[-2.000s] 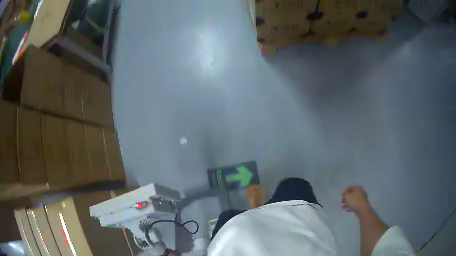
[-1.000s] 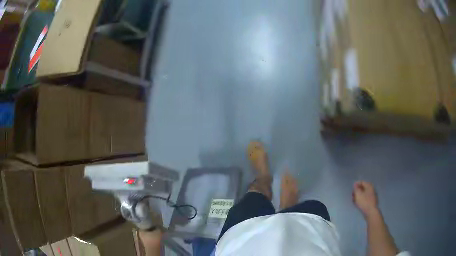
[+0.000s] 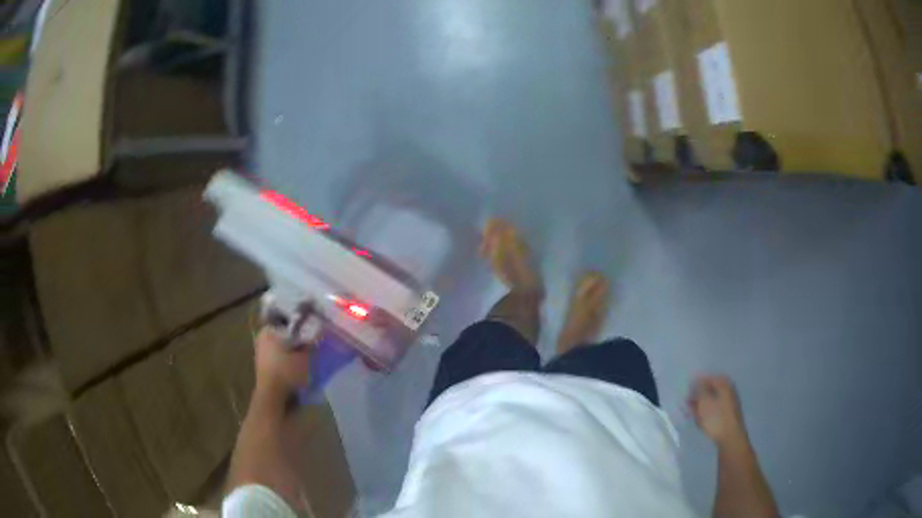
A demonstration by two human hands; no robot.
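The pale scale indicator with glowing red digits stands tilted at the left of centre, blurred. My left hand is closed around the stand just under the indicator. A blurred low platform with a pale plate lies on the floor beyond the indicator, partly hidden by it. My right hand hangs at the right over the floor with its fingers curled; nothing shows in it, and it touches nothing.
Stacked cartons line the left side, with an open carton at the upper left. Cartons with white labels and dark round patches stand at the upper right. My feet are on the grey-blue floor between them.
My left hand now shows on the stand, and the indicator has turned and shifted right. The platform appears farther up the view. My right hand stays low at the right.
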